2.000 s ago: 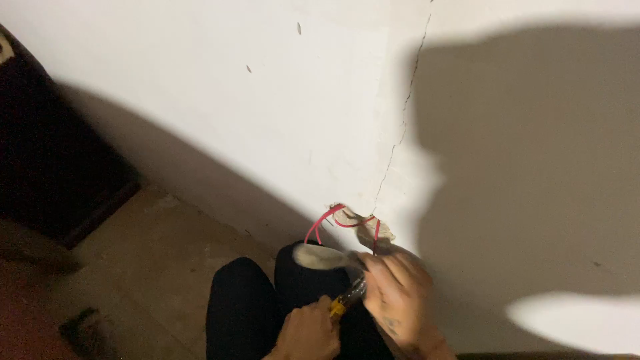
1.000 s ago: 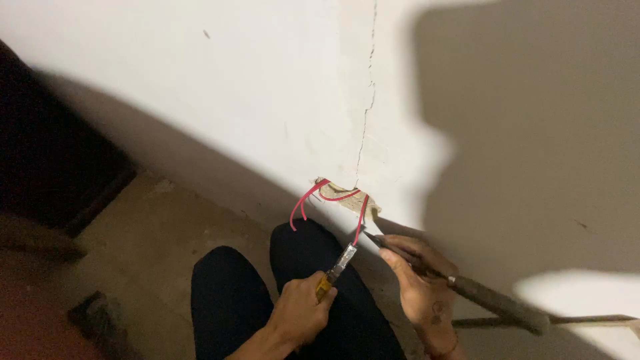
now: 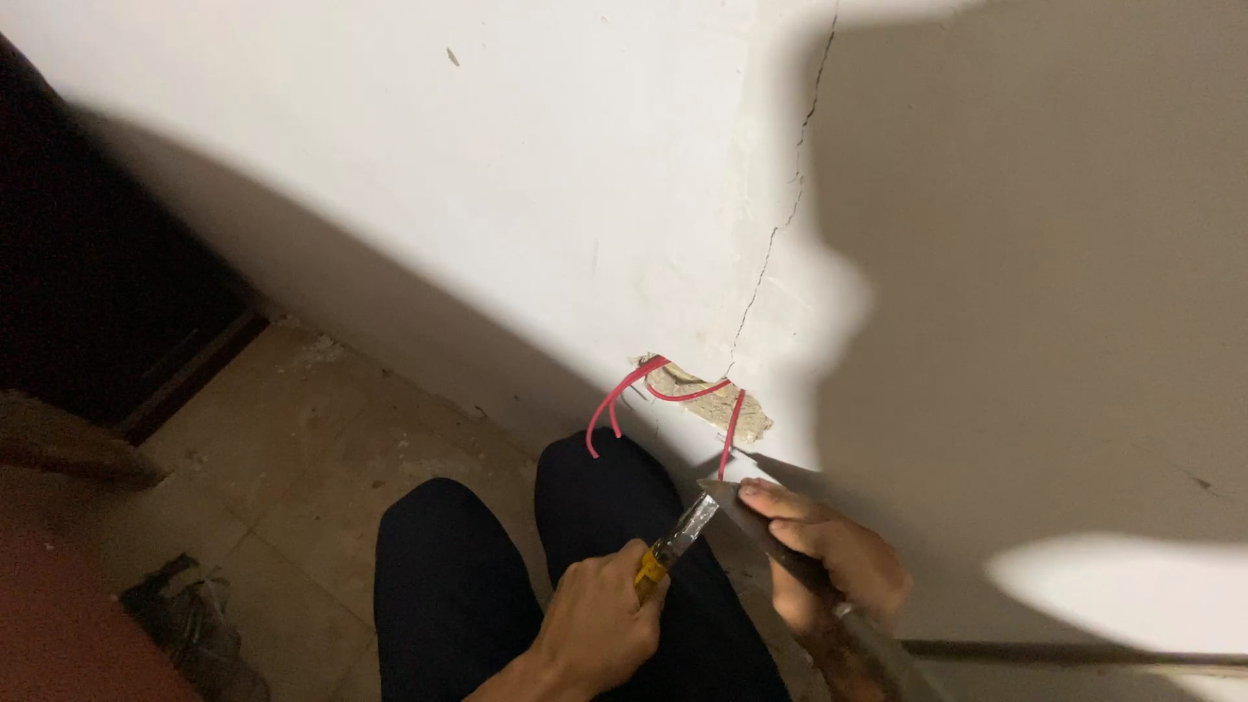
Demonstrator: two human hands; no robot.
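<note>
Red electrical wires come out of a rough opening chipped in the white wall. My left hand is closed on the yellow handle of a metal-ended tool, whose exact kind I cannot tell. Its tip lies close to the lower end of the right-hand red wire. In my right hand is a knife with a long dark handle. The knife's pointed end is beside that same wire end and the metal tip. Two other red wire ends curve down at the left.
A crack runs up the wall from the opening. My knees are below it. A dark piece of furniture stands at the left on the tiled floor, with a crumpled dark bag-like item at the lower left.
The knife, angled away to the right a second ago, now has its point by the wire end and the metal tool tip. My left hand keeps its hold on the yellow-handled tool.
</note>
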